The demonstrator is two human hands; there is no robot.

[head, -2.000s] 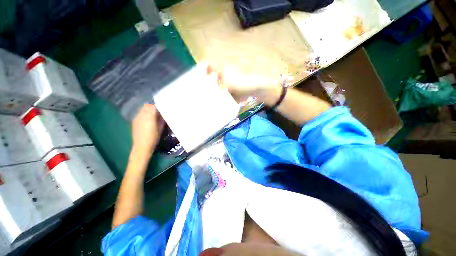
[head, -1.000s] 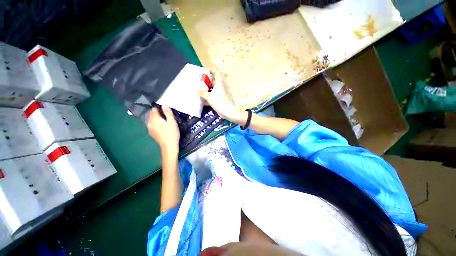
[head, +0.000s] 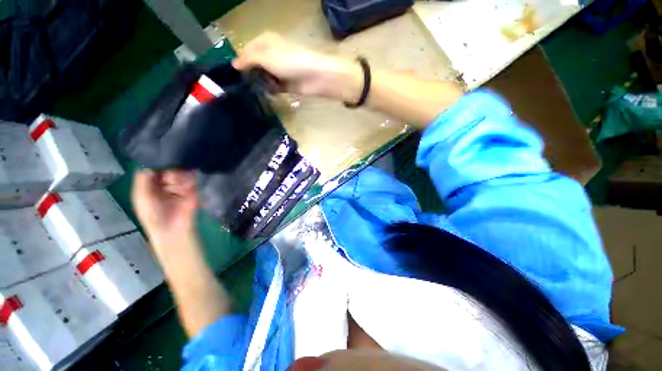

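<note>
A black poly mailer (head: pixel 210 138) lies over a white product box (head: pixel 205 90), whose red band shows at the mailer's opening. The rest of the box is hidden in the black plastic. My right hand (head: pixel 279 65) grips the bunched mailer edge at the upper right. My left hand (head: pixel 167 192) is blurred at the mailer's lower left edge; its fingers are bent against the plastic. The mailer pile (head: pixel 279 185) lies below on the green bench, its fanned edges with white printing towards me.
White product boxes (head: pixel 94 210) with red bands are stacked at left. A packed parcel (head: pixel 366 14) lies on the tan board (head: pixel 341 123). A grey post (head: pixel 181 29) stands at the bench's far edge. A brown open carton (head: pixel 555 109) is at right.
The white box has gone from lying exposed in my right hand to being mostly inside the black mailer. Both hands have moved apart, my right up and left, my left outward to the left.
</note>
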